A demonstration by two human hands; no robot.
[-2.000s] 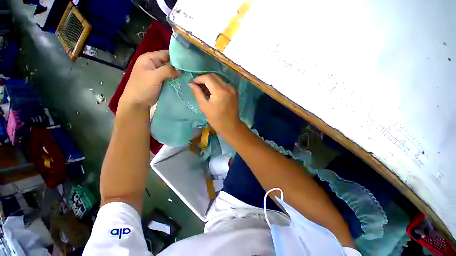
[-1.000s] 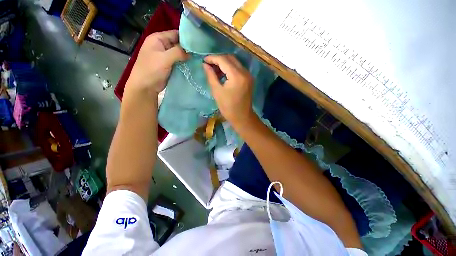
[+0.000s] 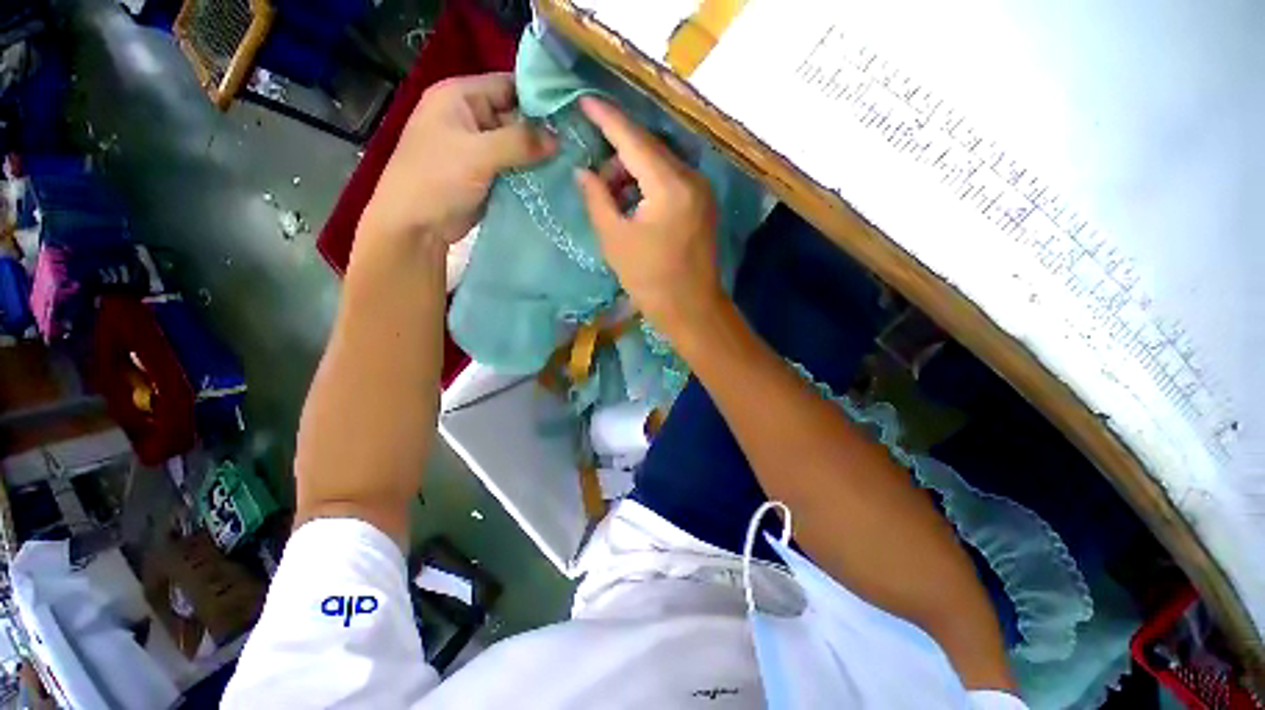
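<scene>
A sheer sea-green fabric panel with a lace-like stitched line hangs off the table edge, over the white bin. My left hand pinches the fabric near its upper part, fingertips partly hidden in the folds. My right hand is just right of it, index finger extended against the fabric's folded edge, thumb apart from it; whether it grips any cloth is unclear. A wavy green ruffle trim lies across my lap, passing beyond my right forearm.
The wood-edged white table runs diagonally at upper right, with a yellow strip and ruler-like marks. The white bin holds scraps and yellow-orange tape. A dark red crate stands behind my left hand. A red basket is at lower right.
The view has shifted. My right index finger has straightened and spread from the thumb, reaching up to the fabric's fold. The upper flap looks more bunched. My left hand keeps its pinch.
</scene>
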